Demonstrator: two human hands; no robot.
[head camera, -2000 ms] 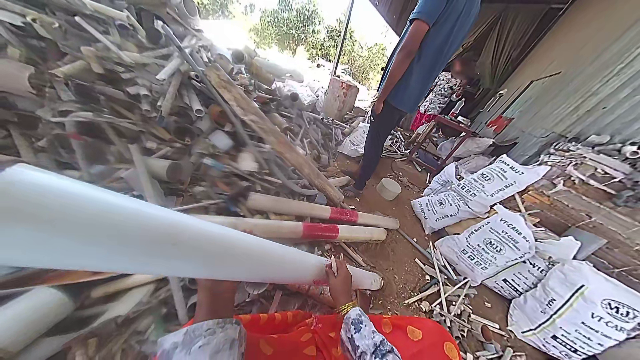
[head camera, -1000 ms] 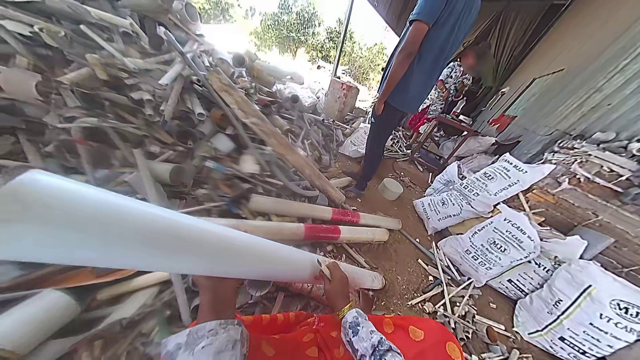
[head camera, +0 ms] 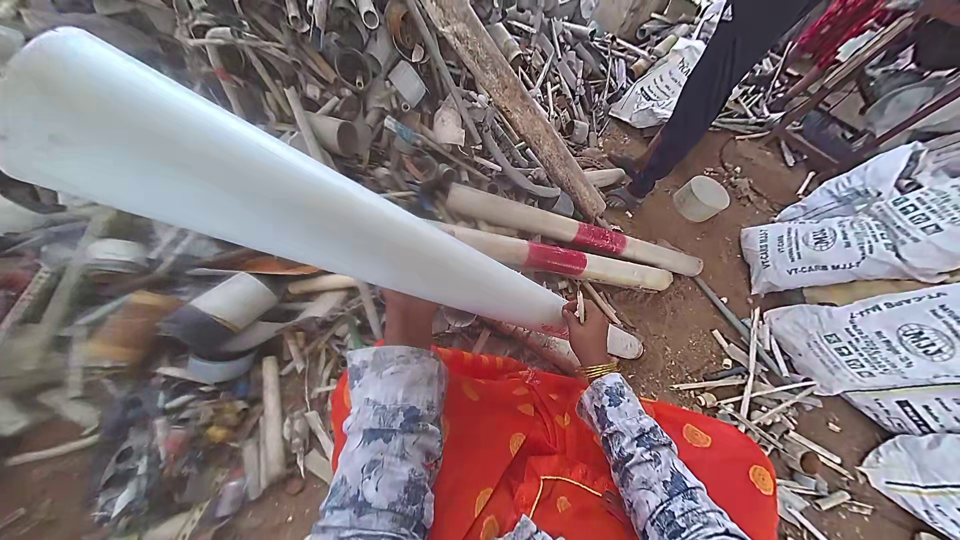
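Observation:
A long white plastic pipe slants from the upper left down to the middle, in front of me. Near its lower right end is my right hand, with gold bangles at the wrist and fingers closed around a small pale piece held against the pipe. Only the wrist part of my left hand shows; the pipe hides its fingers. Two cream pipes with red bands, one farther and one nearer, lie on the ground just beyond. Another pale pipe end sticks out beside my right hand.
A heap of scrap pipes spreads left and ahead, with a wooden plank across it. White printed sacks lie at the right. A person in dark trousers stands beyond a pale round block. Thin offcuts litter the soil.
The view has tilted downward, showing more of my lap and sleeves. My right hand stays near the lower end of the white pipe.

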